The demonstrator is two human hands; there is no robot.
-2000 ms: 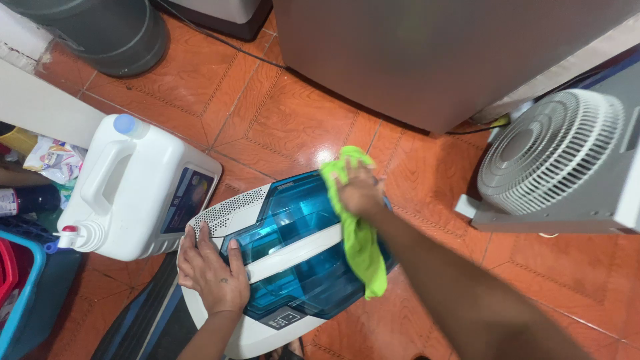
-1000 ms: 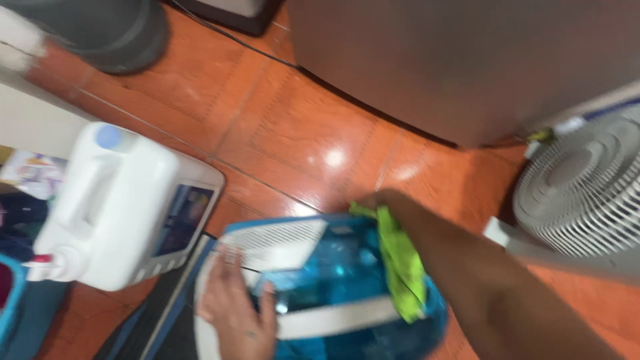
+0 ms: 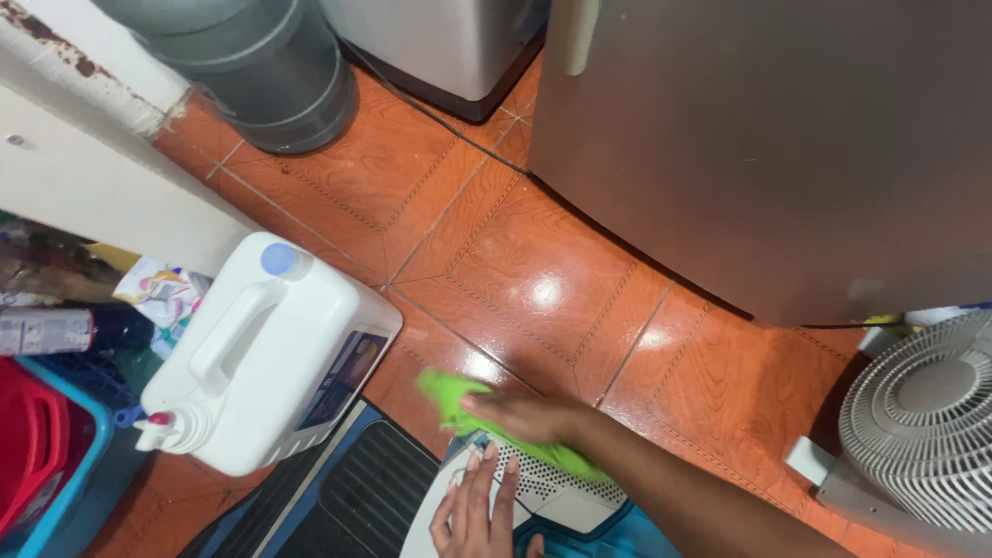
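Note:
A white and translucent blue plastic appliance point(image 3: 570, 508) with a perforated grille enters the view at the bottom centre, its lower part cut off by the frame. My left hand point(image 3: 477, 508) rests on its white edge, fingers spread and holding nothing. Bunched under my right hand point(image 3: 519, 418) is a lime-green cloth point(image 3: 446, 391), which lies over the far end of the appliance, along the grille. The cloth's far tip is blurred.
A large white plastic jug point(image 3: 256, 349) stands at left, beside a blue bin point(image 3: 77, 496) with red items. A grey water container point(image 3: 271, 85), a metallic appliance door point(image 3: 744, 155) and a fan point(image 3: 930, 418) surround the tiled floor. A dark mat point(image 3: 372, 488) lies below.
My right hand and the cloth have moved from the appliance's blue section to its grille end. My left hand stays on the white edge. The appliance now sits lower in view.

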